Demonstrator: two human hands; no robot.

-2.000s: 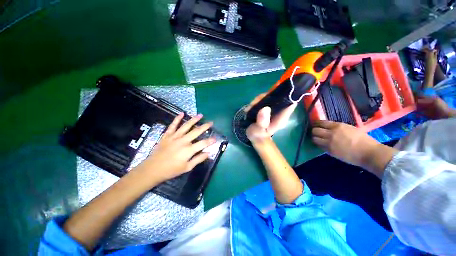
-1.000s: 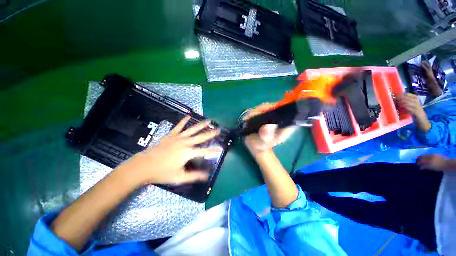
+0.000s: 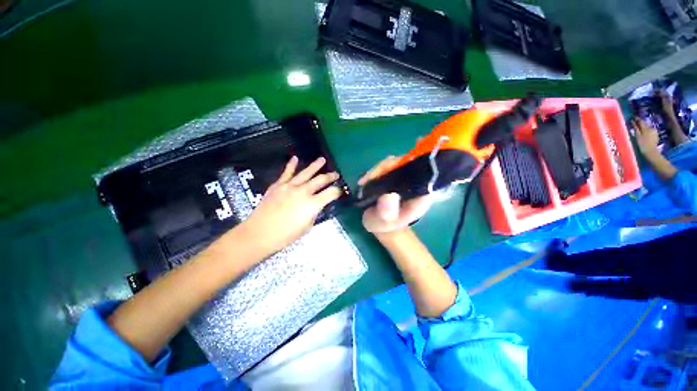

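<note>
A black plastic housing (image 3: 160, 206) lies on a silvery bubble wrap sheet (image 3: 279, 294) in front of me, with a silver bracket-shaped strip (image 3: 238, 191) in its middle. My left hand (image 3: 294, 200) rests flat with fingers spread on the housing's right part. My right hand (image 3: 393, 210) is closed around the black front grip of an electric screwdriver (image 3: 451, 145) with an orange rear body. Its front end points at the housing's right edge; the bit and any screw cannot be made out.
Two more housings (image 3: 386, 38) (image 3: 520, 34) lie on wrap further back. A salmon-red divided bin (image 3: 527, 221) with black plastic parts (image 3: 562, 153) stands at right. The black cord (image 3: 461, 225) hangs from the screwdriver. Another person's hands (image 3: 648, 137) show at far right.
The housing has turned counterclockwise on the wrap, my left hand staying on it. The screwdriver has moved from the dark round dish to the housing's right edge. The nearby person's hand has left the bin.
</note>
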